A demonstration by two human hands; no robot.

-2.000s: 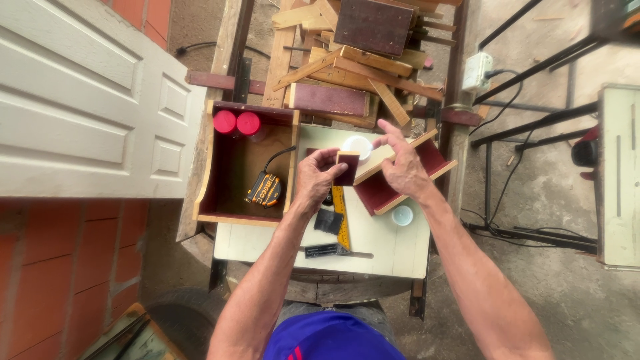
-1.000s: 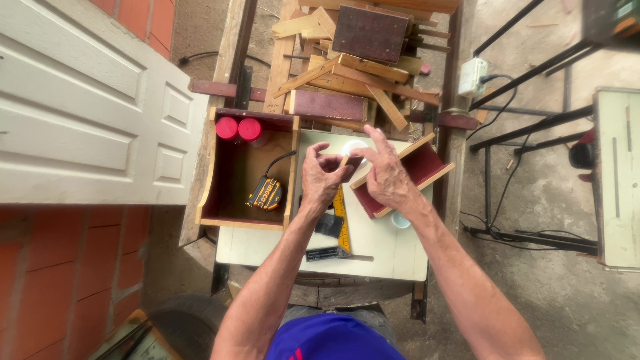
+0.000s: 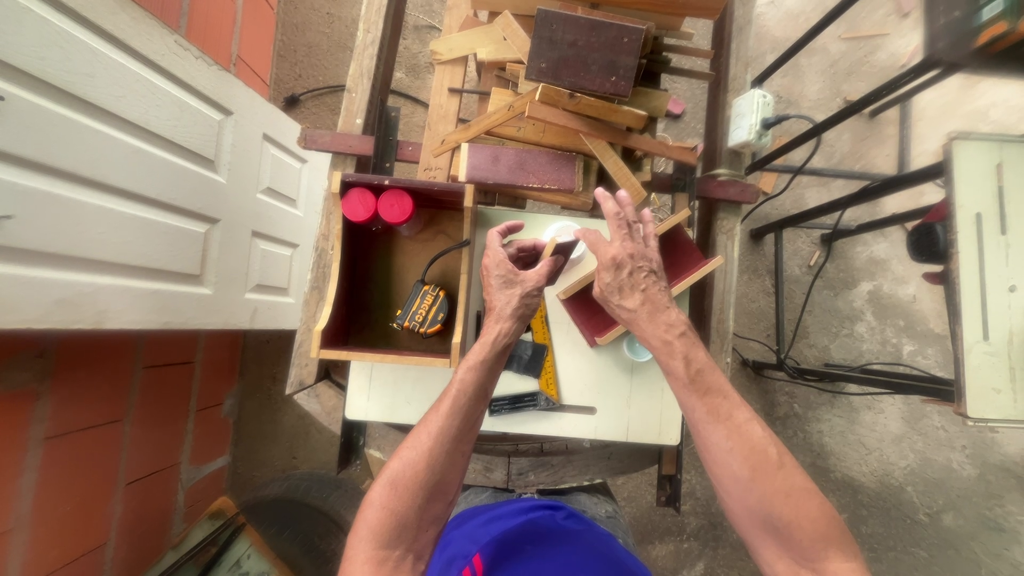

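My left hand (image 3: 516, 272) holds a small dark wooden piece (image 3: 564, 254) with a pale edge between thumb and fingers. My right hand (image 3: 628, 256) is just right of it, fingers spread and raised, thumb and forefinger close to the piece; contact cannot be told. Behind the piece is a white round container (image 3: 562, 232), partly hidden. A wooden tray with a dark red inside (image 3: 686, 254) lies at a slant under my right hand. A yellow-bladed try square (image 3: 546, 352) rests on the pale board, beside a black block (image 3: 526, 358). A small pale blue cap (image 3: 637, 348) lies near my right wrist.
On the left stands an open wooden box (image 3: 326, 320) holding two red-lidded jars (image 3: 378, 206) and a tape measure (image 3: 424, 309). Wood offcuts (image 3: 576, 120) are piled beyond the board (image 3: 448, 400). A white power outlet box (image 3: 750, 120) with a cable hangs at right; a white panelled door (image 3: 120, 176) is at left.
The small dark piece shows its broad face two seconds ago and is now tilted. My right hand came closer to my left one second ago, and is now slightly apart with fingers spread.
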